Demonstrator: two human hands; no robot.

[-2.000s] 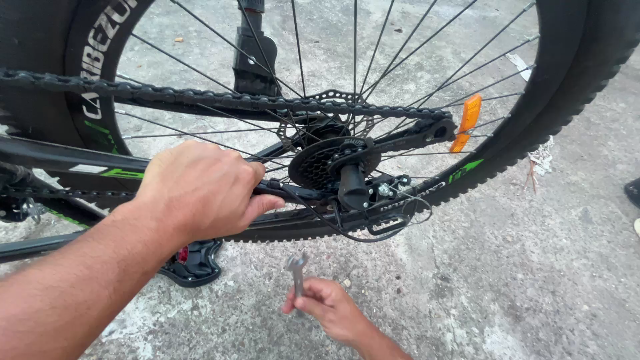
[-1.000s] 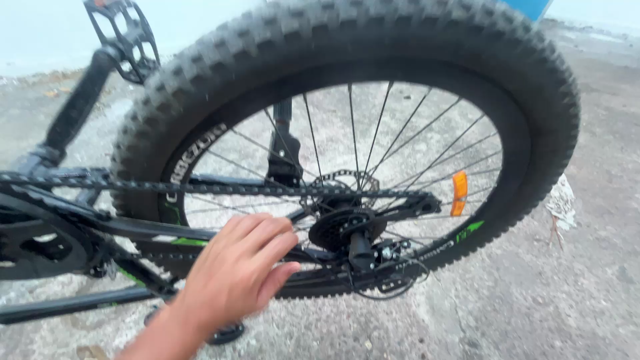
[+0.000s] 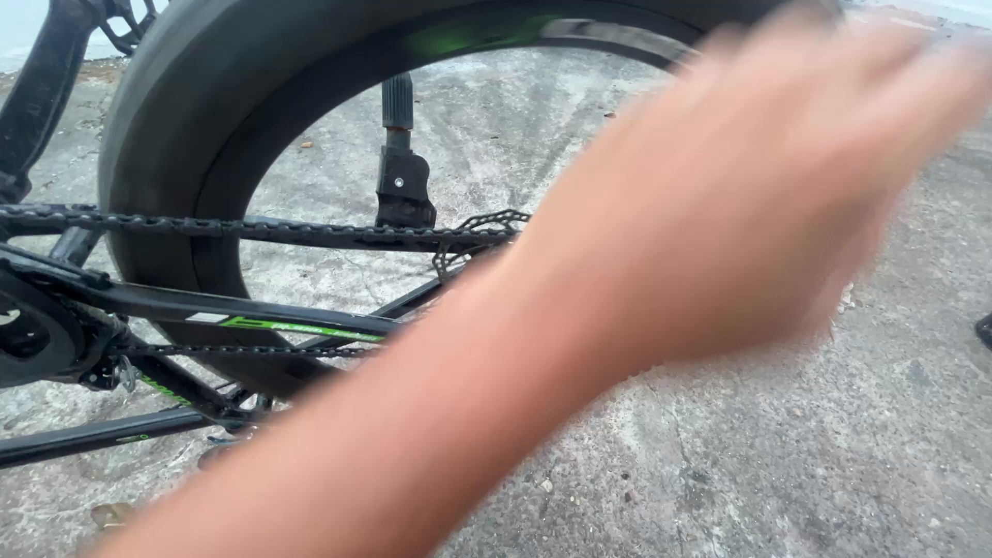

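My left hand (image 3: 744, 186), blurred by motion, reaches across the picture to the upper right, in front of a bicycle's rear wheel. Its fingers look apart and nothing shows in them; whether they touch the tyre (image 3: 155, 155) cannot be told. The wheel's spokes and tread are smeared, so it appears to be spinning. Behind my wrist the disc brake rotor (image 3: 457, 240) shows in part, while the cassette and rear derailleur are hidden. The chain (image 3: 310, 229) runs left from there, above the black and green frame stay (image 3: 263, 314). My right hand is out of view.
A black pedal (image 3: 128, 23) and crank arm (image 3: 39, 93) stand at the upper left. Through the wheel shows a black bracket on a ribbed post (image 3: 403, 178). Rough concrete ground (image 3: 775, 465) lies below, with a dark object (image 3: 984, 329) at the right edge.
My left hand has moved from beside the cassette up and to the right. The spokes, distinct before, are now blurred. My right hand with its wrench, seen two seconds ago, has left the view.
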